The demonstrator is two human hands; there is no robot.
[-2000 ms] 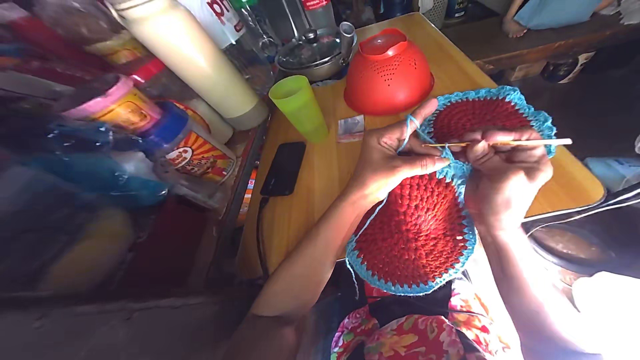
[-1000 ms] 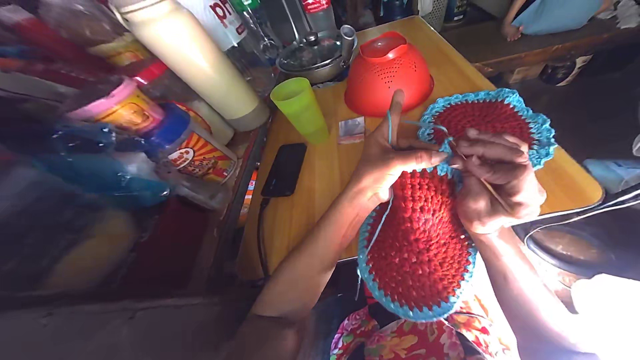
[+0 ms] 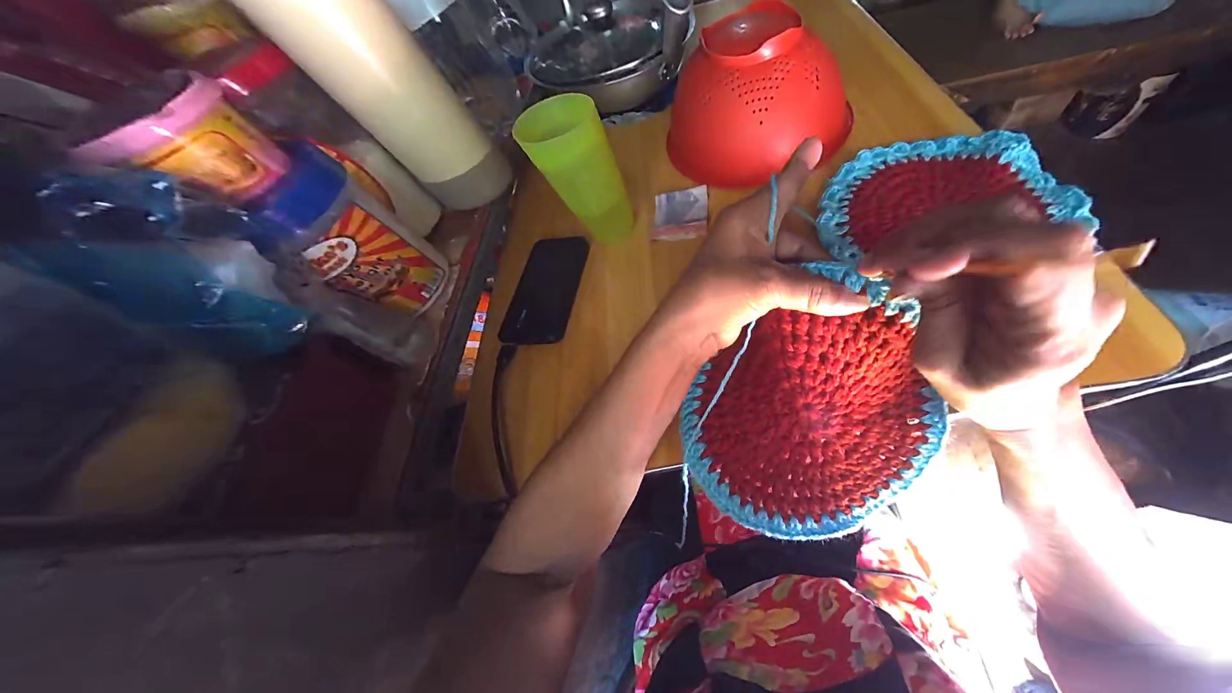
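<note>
A red crocheted round [image 3: 818, 414] edged in light blue hangs below my hands, joined or touching at its top edge to a second one [image 3: 938, 192] behind. My left hand [image 3: 760, 260] pinches the blue edge of the lower round between thumb and fingers, with light blue yarn [image 3: 773, 207] looped round its raised index finger. The yarn's strand falls across the round's left side. My right hand [image 3: 1011, 298], blurred, grips a crochet hook [image 3: 1131, 255] whose light end sticks out to the right; the hook's tip is hidden near the blue edge.
On the wooden table [image 3: 616, 385] stand a red plastic colander [image 3: 756, 106], a green plastic cup [image 3: 577, 164], a corded black phone [image 3: 546, 291] and a lidded pan [image 3: 606, 58]. Jars and a tall cream container [image 3: 375, 87] crowd the left. Another person's hand [image 3: 1013, 17] shows at top right.
My right hand has turned with the hook, whose shaft pointed down to the right a second ago and now lies nearly level. My left hand keeps its hold on the edge.
</note>
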